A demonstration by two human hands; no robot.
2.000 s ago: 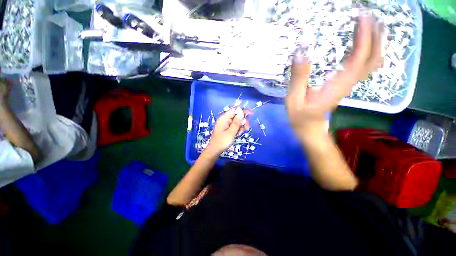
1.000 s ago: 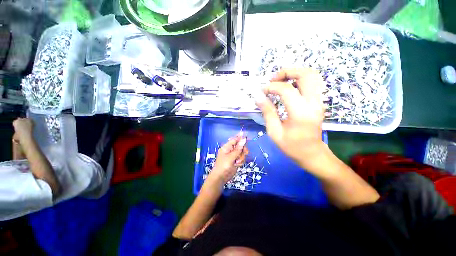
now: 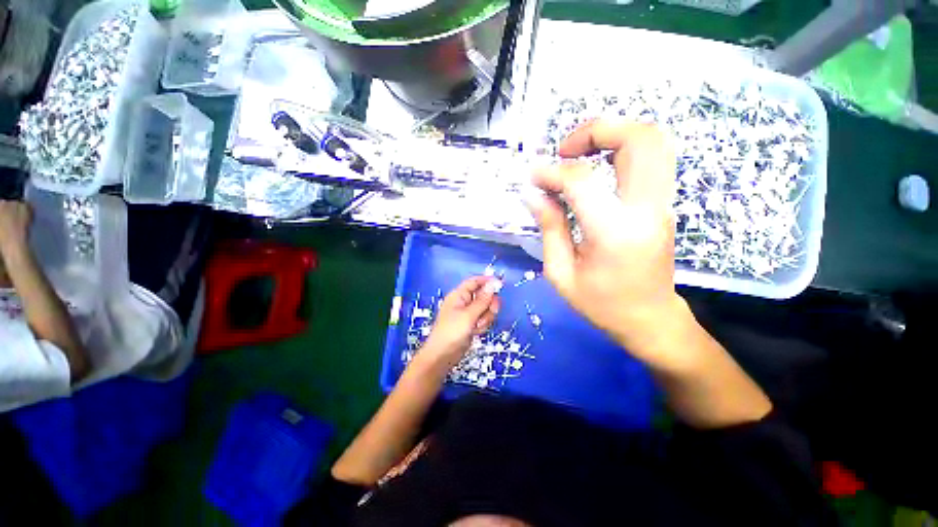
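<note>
My left hand (image 3: 460, 319) is over the blue tray (image 3: 586, 355), its fingertips closed on a small white pin part (image 3: 494, 284) with a thin stem. More pin parts (image 3: 483, 360) lie loose in the tray's left half. My right hand (image 3: 617, 221) is raised at the right end of the bright assembly fixture (image 3: 422, 177), in front of the clear parts bin (image 3: 813, 206). Its thumb and index finger are near each other; glare hides whether they hold a part. The bin holds a dense heap of white-silver parts.
The steel bowl feeder (image 3: 432, 62) stands behind the fixture. Small clear boxes (image 3: 170, 154) and another full bin (image 3: 77, 98) are at the left. A person's arm (image 3: 41, 293) is at the far left, near a red stool (image 3: 252, 299). A green bag (image 3: 874, 67) lies at the far right.
From two seconds ago, my right hand has moved left from over the bin to the fixture's right end. My left hand stays over the tray. The view has shifted, showing the bowl feeder.
</note>
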